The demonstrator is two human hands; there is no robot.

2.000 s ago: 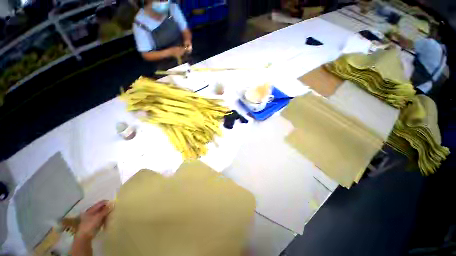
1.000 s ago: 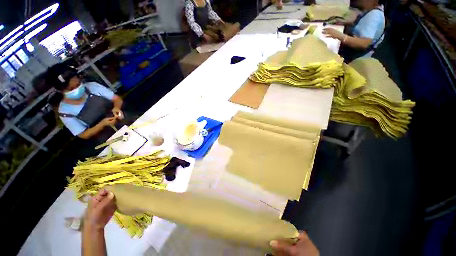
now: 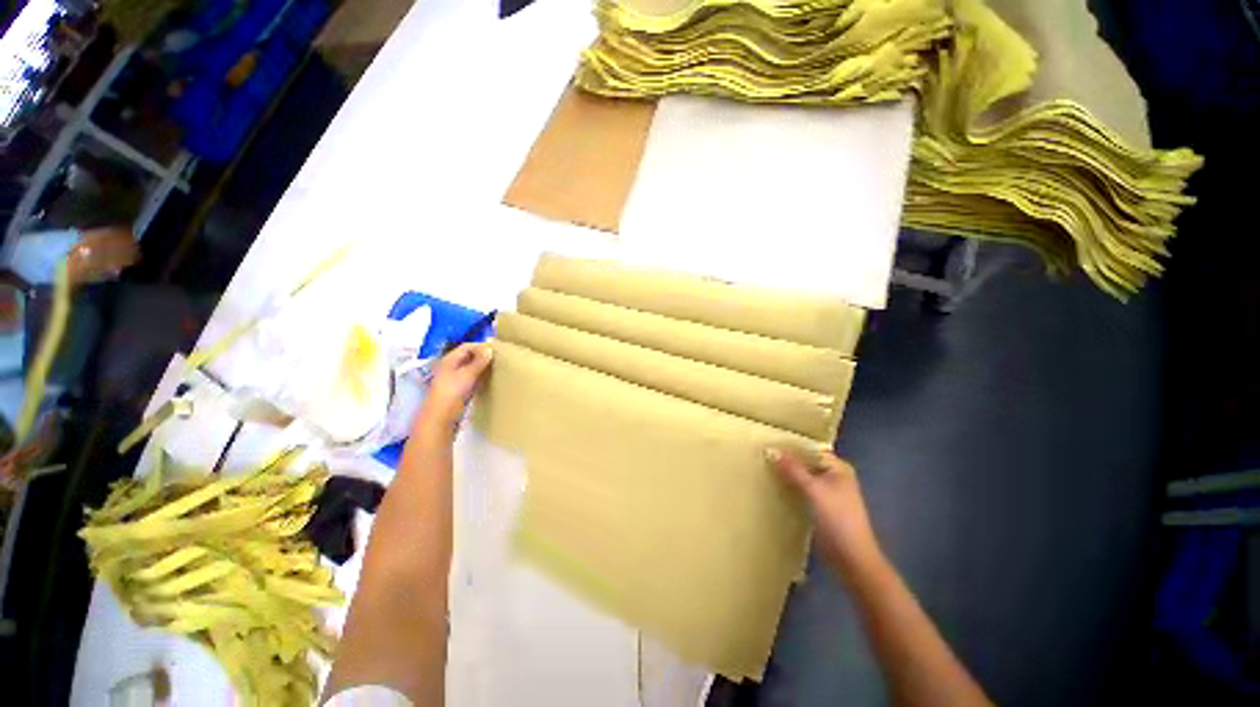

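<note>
A khaki leather panel (image 3: 650, 511) lies as the nearest piece of a staggered, overlapping row of panels (image 3: 691, 311), whose far edges show like steps. My left hand (image 3: 463, 376) holds the panel's far left corner, beside the blue tray. My right hand (image 3: 811, 477) holds its far right corner, thumb on top, near the bench edge. The fingers under the panel are hidden. Grey card (image 3: 553, 642) shows under the near left side of the row.
Wavy yellow leather stacks (image 3: 774, 55) lie at the far end, some over the bench edge. A brown board (image 3: 587, 159), white tub (image 3: 346, 380), blue tray (image 3: 440, 321), black crumpled item (image 3: 343, 514) and heaped yellow strips (image 3: 228, 573) are around. A coworker's arm (image 3: 97, 256) shows left.
The panel held in the air over the near bench has moved forward and now lies flat on the row. Both hands moved with it. The view has turned down toward the row.
</note>
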